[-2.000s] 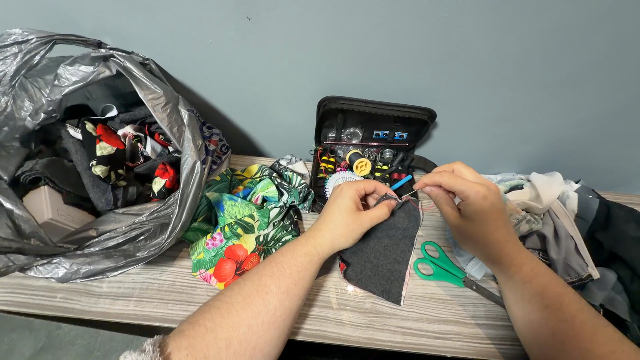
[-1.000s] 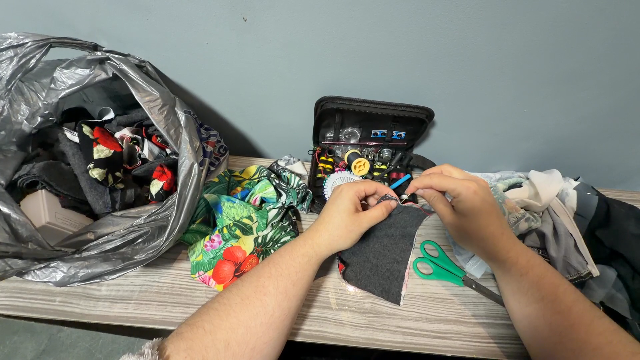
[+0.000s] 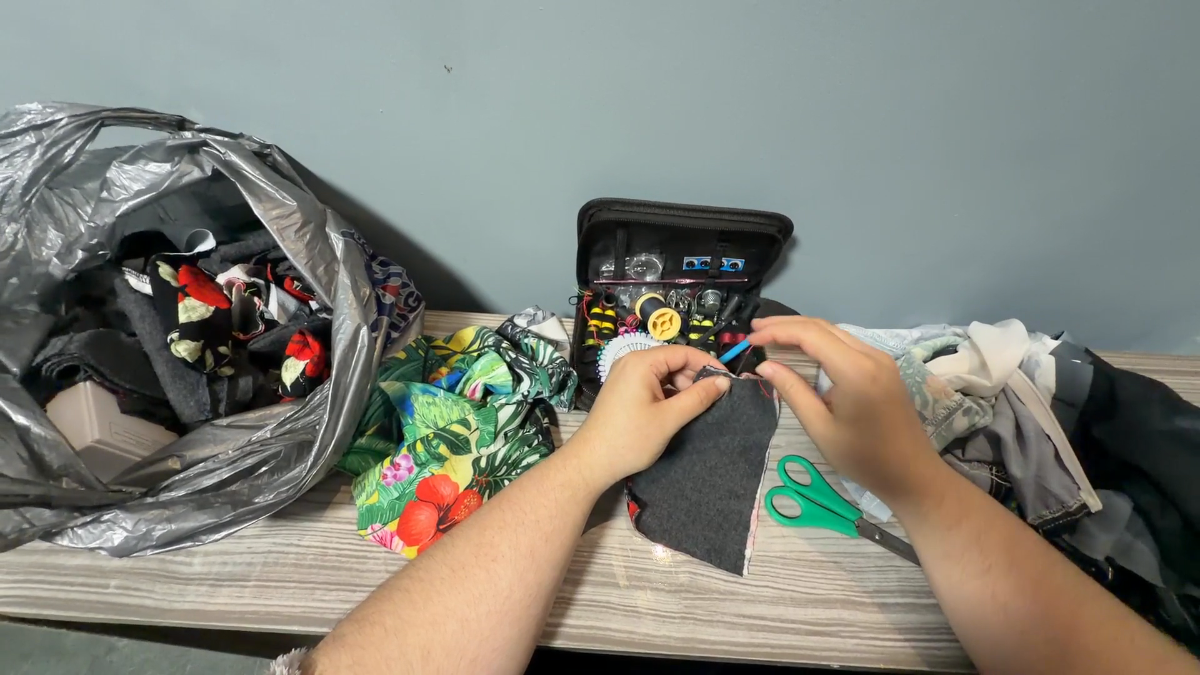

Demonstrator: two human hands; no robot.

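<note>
My left hand [image 3: 652,403] pinches the top edge of a dark grey piece of fabric [image 3: 703,478], which hangs down onto the wood-grain table. My right hand [image 3: 839,398] is just right of that edge, thumb and forefinger apart; whether a needle or thread lies between them is too small to tell. A thin reddish thread runs near the fabric's top right corner. Behind the fingers shows a blue stick-like tool [image 3: 735,351]. An open black sewing kit [image 3: 684,234] stands behind, with a yellow thread spool [image 3: 659,317] and a wheel of pins [image 3: 623,354]. Green-handled scissors [image 3: 825,506] lie right of the fabric.
A grey plastic bag [image 3: 309,441] full of fabric scraps stands at the left. Beside it lies tropical-print cloth [image 3: 450,450]. A heap of grey, white and black cloth [image 3: 1022,422] is at the right, partly behind my right forearm. A grey wall rises behind the table.
My right hand's thumb and forefinger have spread apart, and the hand has shifted slightly. My left hand keeps its pinch on the fabric's top edge.
</note>
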